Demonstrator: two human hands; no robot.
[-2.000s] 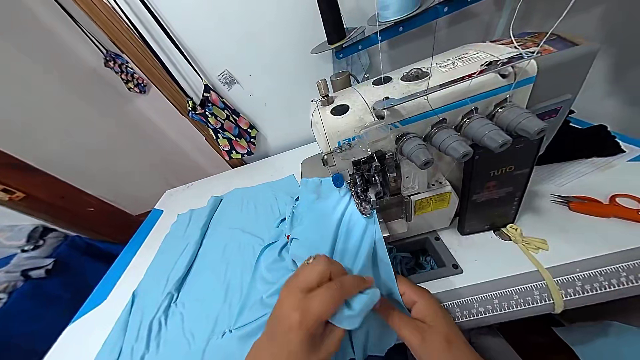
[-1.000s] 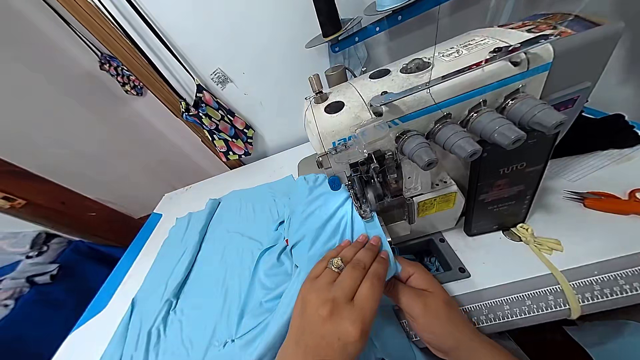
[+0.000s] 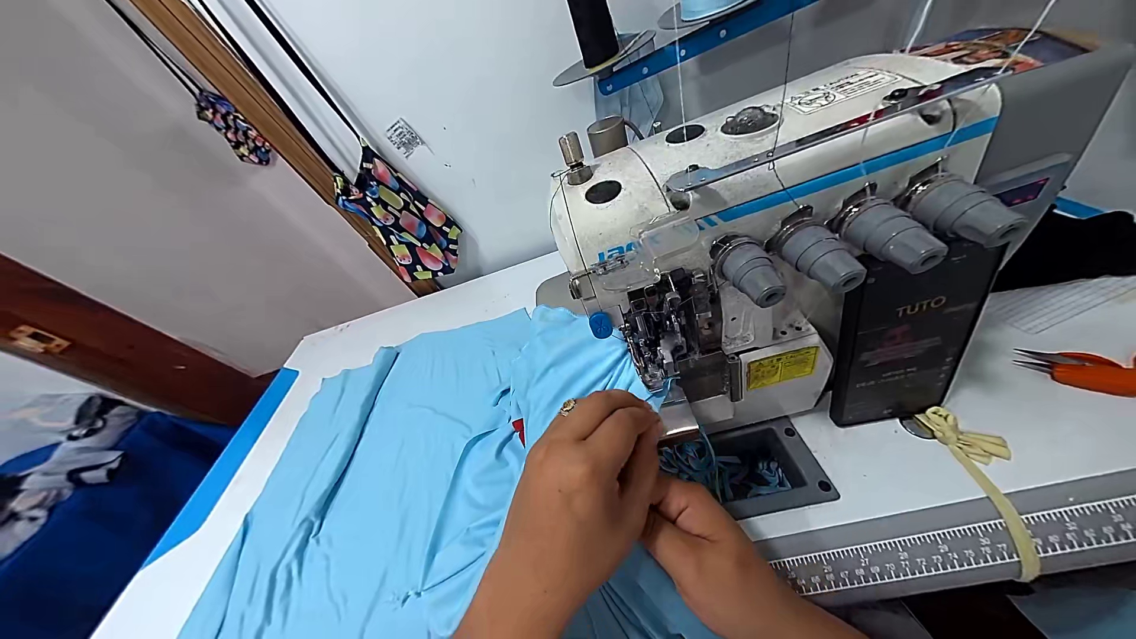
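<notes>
Light blue knit fabric (image 3: 382, 479) lies over the left part of the white table, its upper right part reaching under the presser foot area (image 3: 657, 373) of a white overlock sewing machine (image 3: 799, 151). My left hand (image 3: 586, 488), with a ring on one finger, pinches the fabric's edge just in front of the foot. Below and to its right, my right hand (image 3: 701, 550) has its fingers closed on the same fabric, close against the left hand. The fingertips are partly hidden. A small red spot (image 3: 519, 431) shows on the cloth left of my left hand.
Blue trimmings fill a recessed tray (image 3: 799, 497) right of my hands. Orange-handled snips (image 3: 1092, 371) lie at the far right. A yellow strip (image 3: 985, 470) is tied near the measuring tape (image 3: 941, 550) on the front edge. Thread cones (image 3: 593, 35) stand behind the machine.
My left hand was flat on the fabric one second ago and now has its fingers bent in a pinch. My right hand remains close beside it.
</notes>
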